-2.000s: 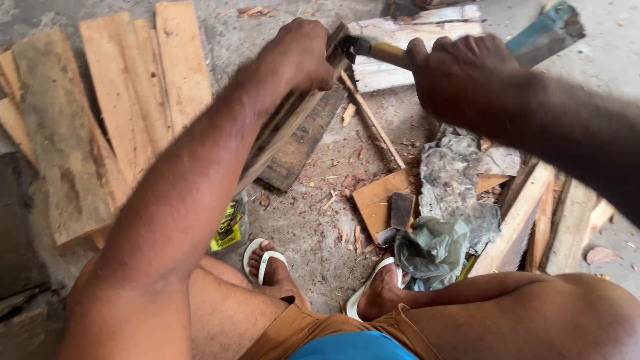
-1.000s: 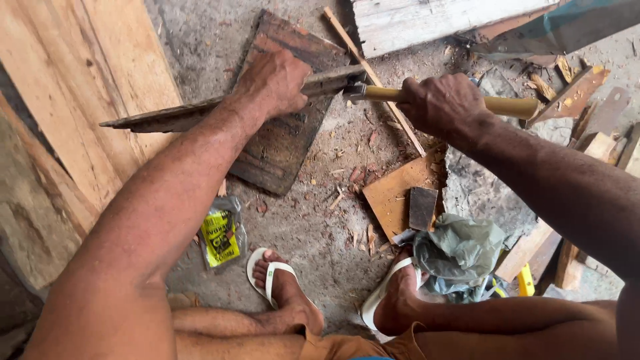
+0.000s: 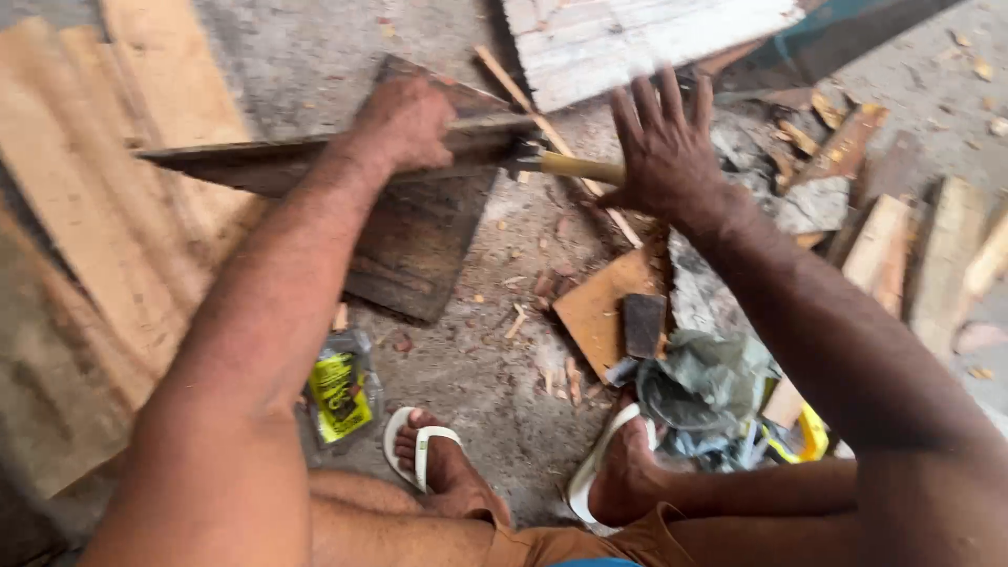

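Note:
My left hand (image 3: 409, 122) grips a dark, weathered wooden board (image 3: 276, 161), held up off the floor and reaching from left of my forearm to the centre. At its right end is a hammer, its dark metal head (image 3: 528, 153) against the board and its wooden handle (image 3: 583, 168) pointing right. My right hand (image 3: 665, 150) is spread with fingers apart, its palm side by the handle; whether the palm touches it cannot be told. Below the held board, a dark wooden plank (image 3: 425, 244) lies on the floor.
Pale planks (image 3: 87, 189) lie at the left, a white-painted board (image 3: 614, 47) at the top. A brown wooden square (image 3: 591, 307) with a dark block (image 3: 644, 324), a crumpled plastic bag (image 3: 709, 378) and wood offcuts (image 3: 874, 244) are at the right. A yellow packet (image 3: 340, 398) lies near my sandalled feet.
My right hand gripped the hammer handle in both earlier frames; now its fingers have opened. The held board, steeply slanted two seconds ago, lies nearly level across the view.

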